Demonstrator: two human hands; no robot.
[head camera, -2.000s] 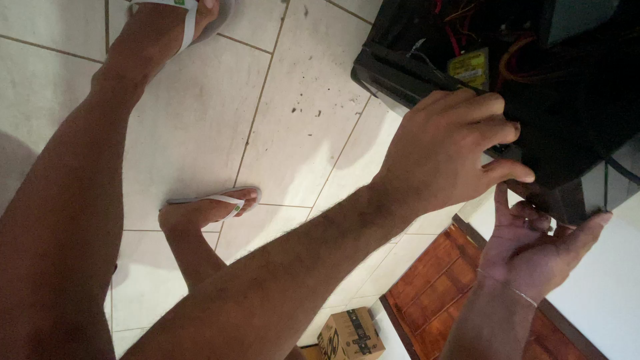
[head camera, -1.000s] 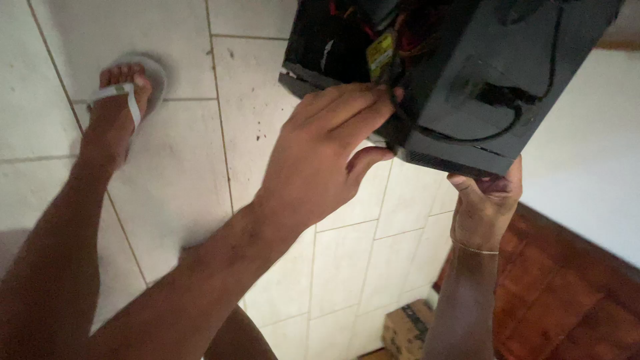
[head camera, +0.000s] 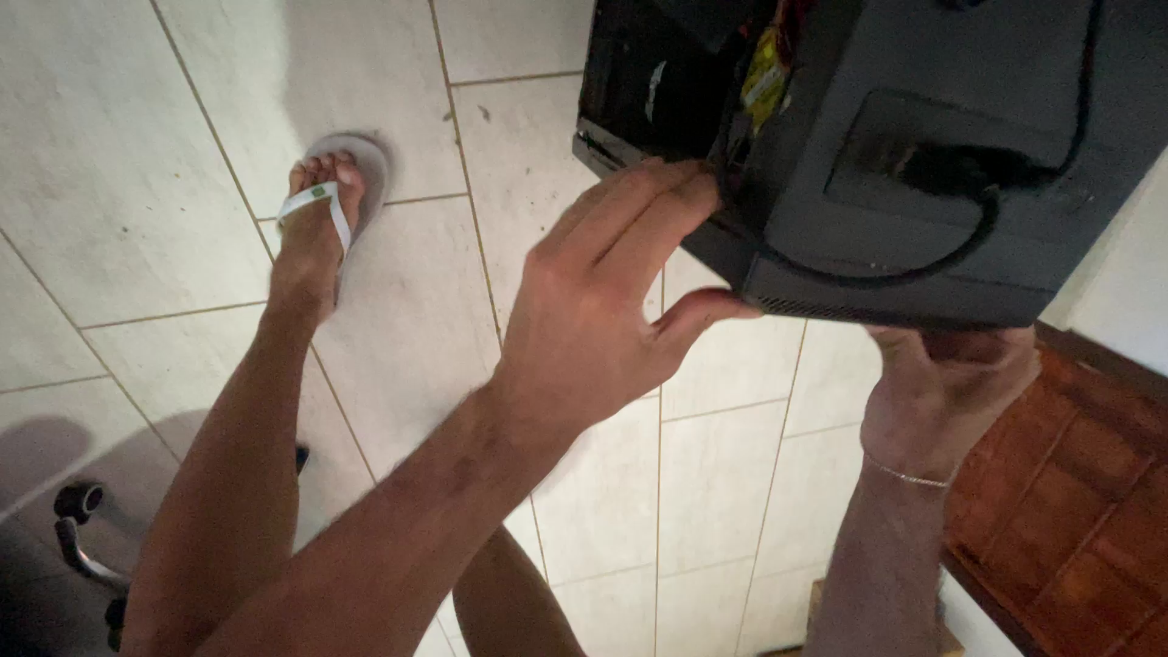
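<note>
A black computer case (head camera: 922, 228) fills the upper right, its side open on a dark interior where a yellow-labelled part (head camera: 765, 82) and red wires show. A black cable (head camera: 876, 278) loops across the face toward me, its blurred plug in a recessed panel. My left hand (head camera: 620, 283) grips the case's lower left edge, fingers over the rim of the opening and thumb against the vented edge. From below, my right hand (head camera: 954, 379), with a thin bracelet at the wrist, holds the lower right edge; its fingertips are hidden by the case.
Pale floor tiles (head camera: 584, 474) lie beneath. My foot in a white flip-flop (head camera: 319, 196) is at the upper left, with a chair caster (head camera: 80, 500) at the lower left. Reddish-brown wooden panelling (head camera: 1068, 493) and a white wall (head camera: 1118, 265) are on the right; a cardboard box is partly visible at the bottom.
The case has turned, bringing the face with the plug and cable into fuller view. My right hand has shifted from its corner near my left hand to farther along the lower edge. The view has also moved.
</note>
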